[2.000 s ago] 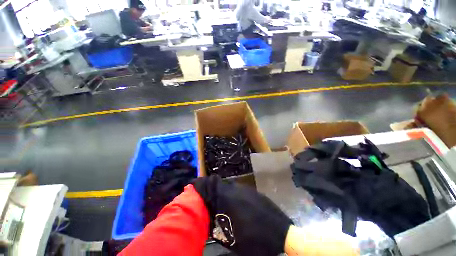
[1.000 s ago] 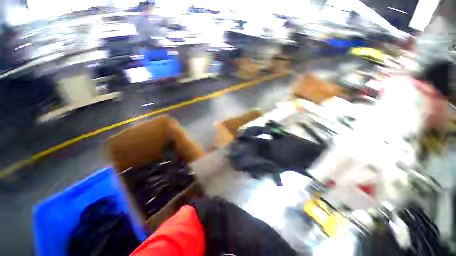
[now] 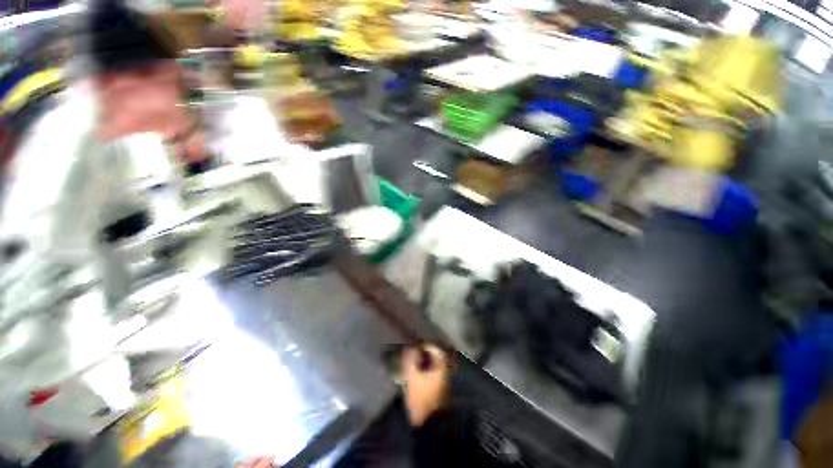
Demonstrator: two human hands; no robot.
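Note:
The view is strongly blurred. My right hand [image 3: 425,379] is at the lower centre, by the right edge of the shiny metal table [image 3: 333,320]. Its fingers look curled near a small dark spot; whether it holds anything cannot be told. A bit of skin, apparently my left hand [image 3: 258,462], is cut off by the bottom edge. A bundle of glossy black strips [image 3: 283,239] lies on the table's far part. A yellow machine part [image 3: 155,425] is at the lower left.
A white-walled bin or trolley [image 3: 539,256] to the right holds a black heap [image 3: 557,334]. A green container [image 3: 393,219] is beyond the table. A person in a pink top [image 3: 142,101] is at the upper left. Yellow piles [image 3: 685,101] are at the upper right.
The view has swung far to the right. The blue bin and cardboard boxes at the left have left it. The black strip bundle is now left of centre, and my right hand has appeared.

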